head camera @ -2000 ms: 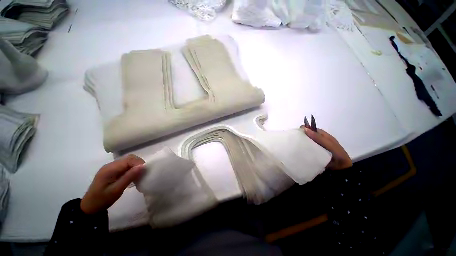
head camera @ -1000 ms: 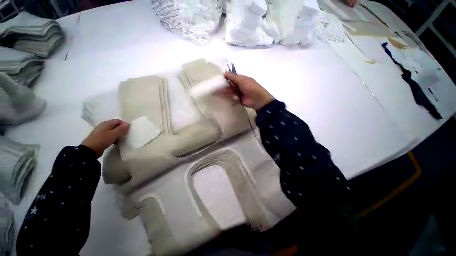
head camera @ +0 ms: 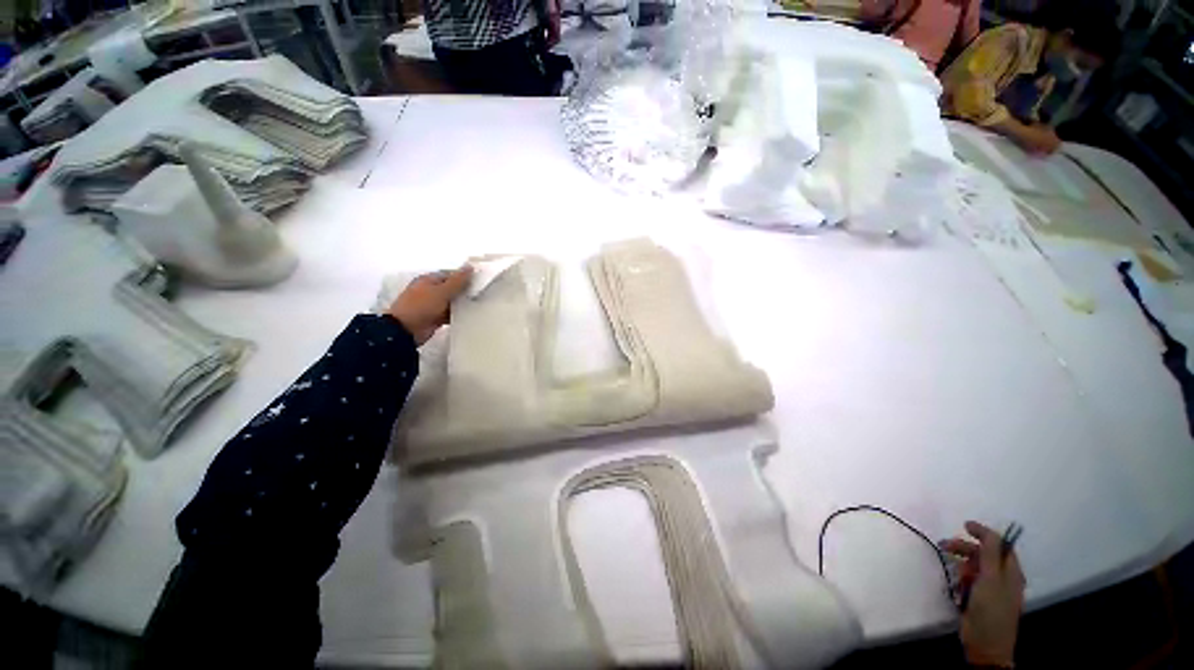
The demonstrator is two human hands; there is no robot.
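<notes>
The stack of cream garment panels (head camera: 779,563) lies on the white table, its near part flat with a white-bordered U-shaped neckline edge (head camera: 566,517). The folded-back part of the stack (head camera: 681,373) lies beyond, with two strap-like shoulders. My left hand (head camera: 435,299) is at the tip of the left shoulder, its fingers closed on a pale corner of the top panel. My right hand (head camera: 991,589) is low at the right, off the fabric, holding small dark thread snips (head camera: 1010,538). A thin black tool cord (head camera: 864,509) loops from it onto the table.
Greyish-white cut-piece bundles (head camera: 183,367) and a pale pointed object (head camera: 210,223) are at the left. Shiny white bundles (head camera: 773,144) are at the far side. A dark fabric strip (head camera: 1159,321) is at the right. A person in yellow (head camera: 995,79) leans at the far right; others stand beyond.
My right hand has moved from the right shoulder of the stack down to the lower right with the snips. My left hand has moved up to the left shoulder tip. The view has tilted up.
</notes>
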